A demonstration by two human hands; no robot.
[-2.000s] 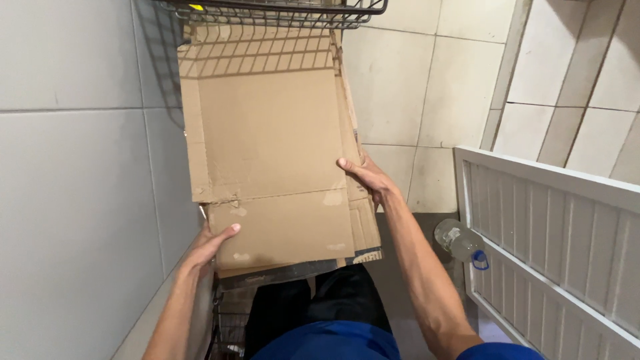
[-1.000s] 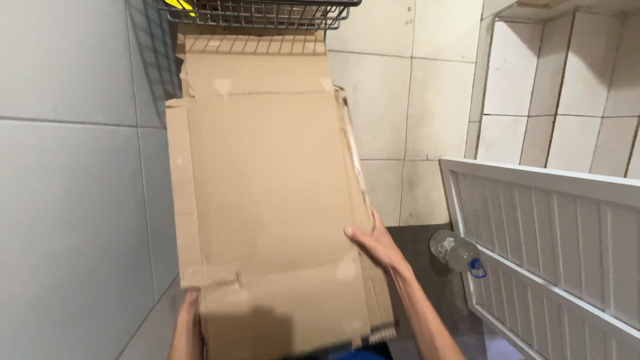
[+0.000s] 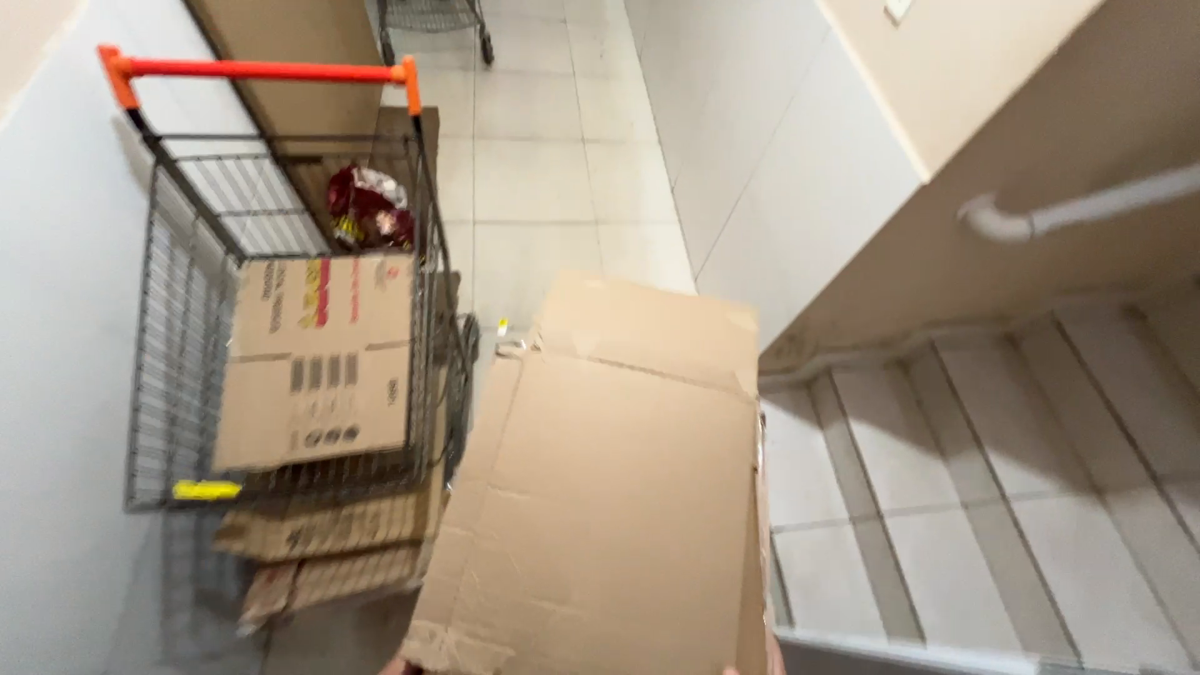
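Flattened cardboard boxes (image 3: 628, 487) in a stack reach up from the bottom edge, to the right of a wire shopping cart (image 3: 272, 141) with a red handle. Only a bit of my left hand (image 3: 401, 667) shows, at the stack's lower left corner. My right hand (image 3: 773, 654) is at its lower right edge, also mostly cut off by the frame. The two hands hold the stack from its sides. In the cart lies a printed flattened carton (image 3: 319, 366), with a dark red shiny bag (image 3: 370, 204) behind it.
More flattened cardboard (image 3: 342, 544) lies beneath the cart. Tiled stairs (image 3: 947, 469) are on the right, with a white handrail (image 3: 1087, 208) on the wall above. A second cart (image 3: 431, 14) stands at the far end of the tiled floor. Large cardboard (image 3: 300, 66) leans on the left wall.
The view has swung widely, bringing the cart and stairs into sight. The held cardboard stack is now away from the cart's underside, where its far end was before.
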